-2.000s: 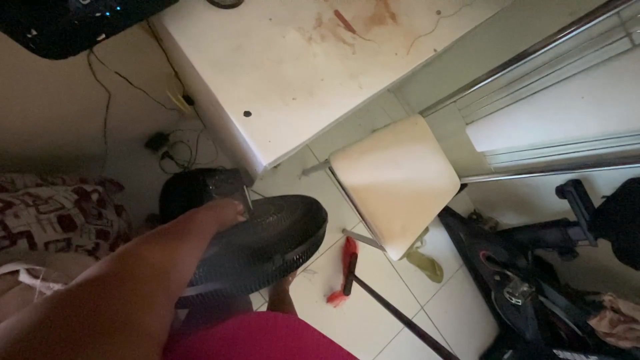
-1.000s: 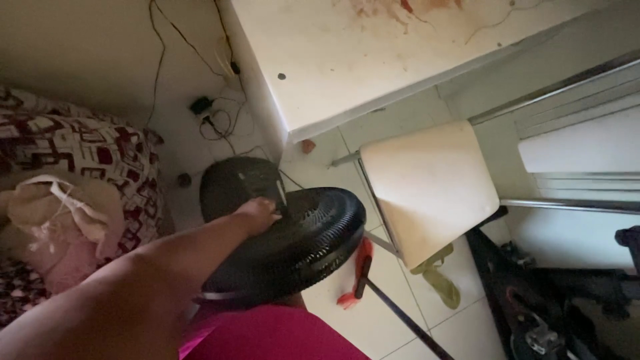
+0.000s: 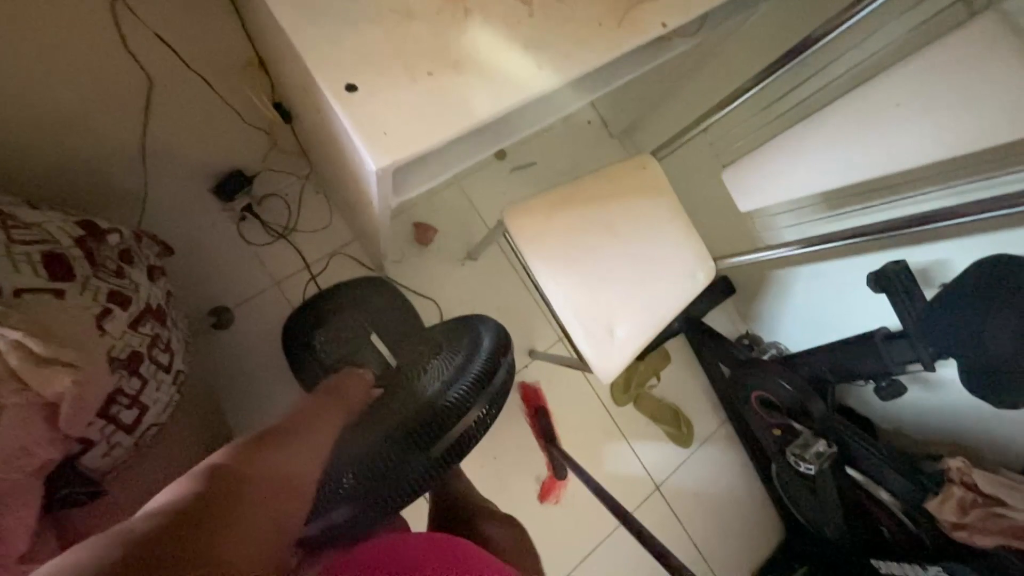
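Observation:
A black electric fan (image 3: 424, 400) is tilted in front of me, its round grille facing partly away and its broad base (image 3: 344, 324) toward the desk. My left hand (image 3: 352, 388) reaches in from the lower left and grips the fan between base and grille; its fingers are mostly hidden. Below the grille, beside my pink garment (image 3: 424, 556), a bare limb (image 3: 480, 520) shows. Whether it is my right arm or a leg is unclear, and no right hand can be made out. A thin cable (image 3: 392, 280) runs on the floor by the base.
A stained white desk (image 3: 480, 88) stands ahead, with a cream-seated chair (image 3: 612, 256) beside it. On the tiles lie a red-headed broom or squeegee (image 3: 552, 448), green flip-flops (image 3: 660, 400) and a black adapter with tangled cords (image 3: 234, 186). An exercise bike (image 3: 824, 400) is right, patterned fabric (image 3: 104, 336) left.
The fan has turned, and more of its base shows than two seconds ago. My left hand has stayed on it. The view has shifted, showing more floor by the desk.

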